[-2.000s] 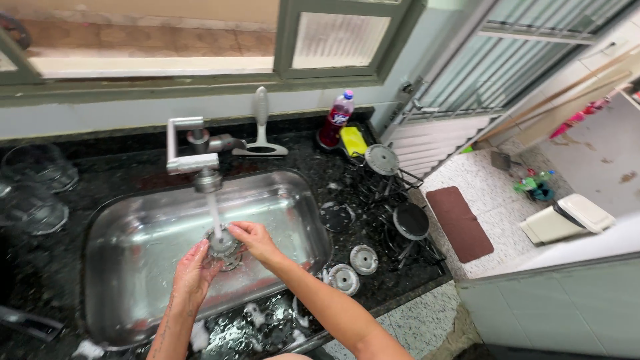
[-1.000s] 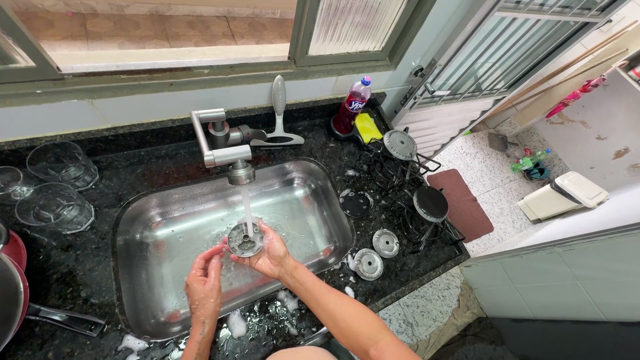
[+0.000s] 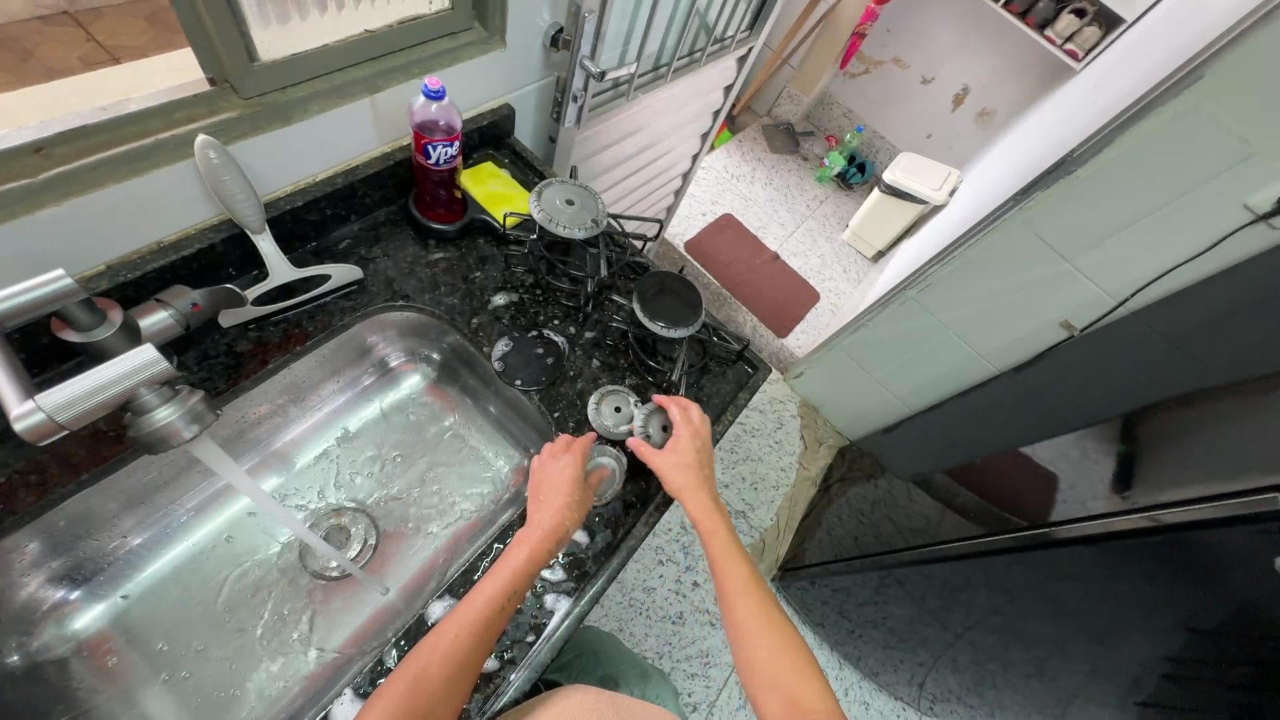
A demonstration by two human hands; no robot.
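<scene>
Right of the steel sink [image 3: 400, 330], my right hand [image 3: 680, 455] grips a small metal burner head [image 3: 653, 425] by its edge, over the black granite counter. My left hand [image 3: 565, 490] is at another burner head [image 3: 606, 472] lying near the counter's front edge; its fingers partly cover it, and whether they grip it is unclear. A third burner head [image 3: 612, 411] lies just behind, beside the one in my right hand. Water runs from the faucet [image 3: 170, 412] into the sink.
Stacked black pan supports [image 3: 575, 265] carry a grey burner cap [image 3: 567, 207] and a black one [image 3: 668, 302]. A flat black cap [image 3: 529, 358] lies by the sink. Behind are a red detergent bottle [image 3: 437, 160], a yellow sponge [image 3: 494, 193] and a squeegee [image 3: 262, 240].
Both hands have moved from under the running water, where they held a burner head, to the counter at the sink's right. The view has swung right.
</scene>
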